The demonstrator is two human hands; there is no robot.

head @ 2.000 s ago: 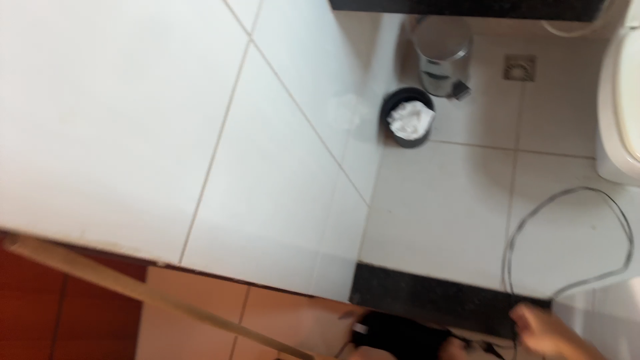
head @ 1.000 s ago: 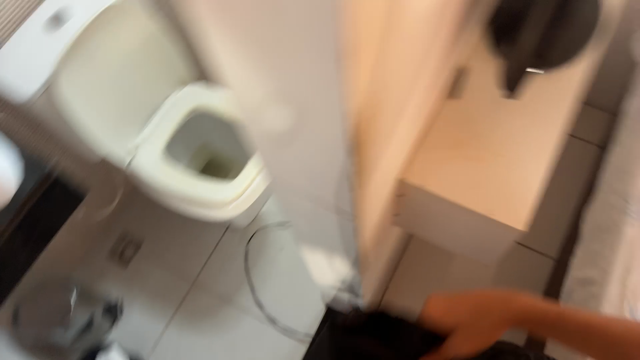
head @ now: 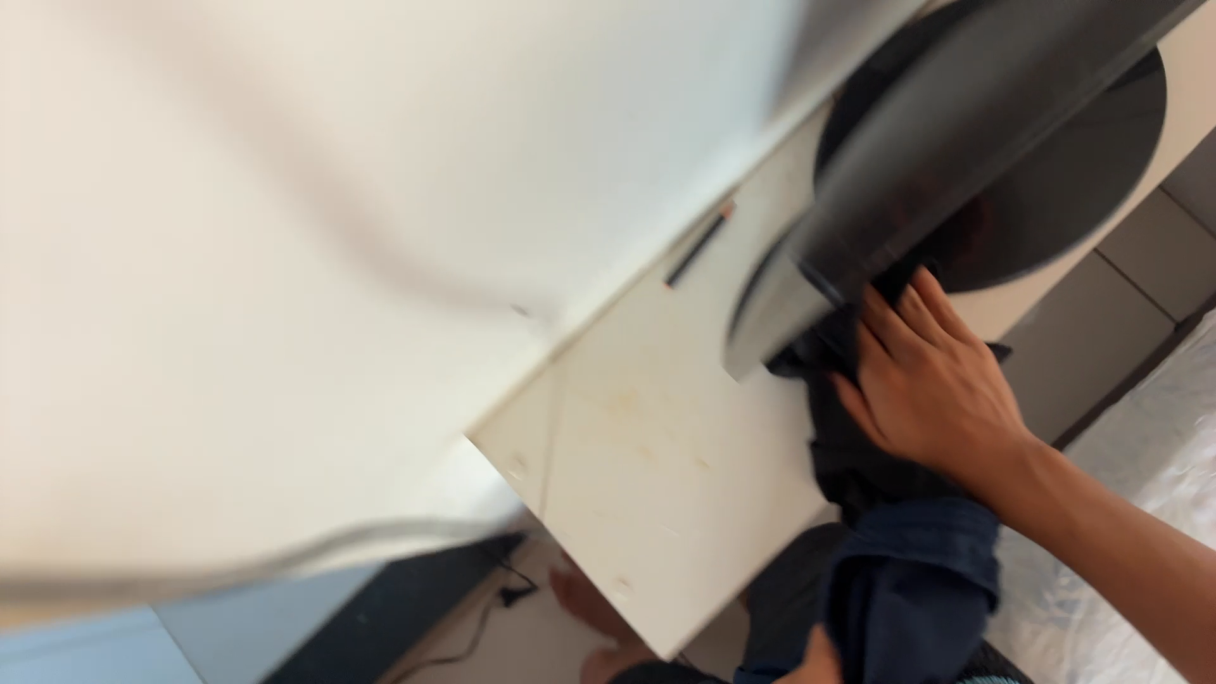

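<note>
My right hand [head: 936, 399] holds a bunched black cloth [head: 855, 446] against a long dark casing [head: 912, 161] with a silver-grey end. Its fingertips are at the casing's lower edge, partly lost in the cloth. Behind the casing lies a glossy black round panel [head: 1073, 180] on a white board surface [head: 646, 427]. Navy fabric [head: 912, 589] hangs below the black cloth. Only a small part of my left hand [head: 815, 660] shows at the bottom edge, against the navy fabric; its grip is hidden.
A dark pencil-like stick [head: 698, 249] lies on the board beside the white wall [head: 285, 285]. Bare feet [head: 594, 598] show below the board's corner. A thin black cable [head: 475, 627] runs over the floor. Clear plastic wrapping [head: 1121, 513] covers something at the right.
The view has swung away from the bathroom and toilet to the white board. My right hand, low by the dark cloth earlier, is now up at the dark casing with black cloth.
</note>
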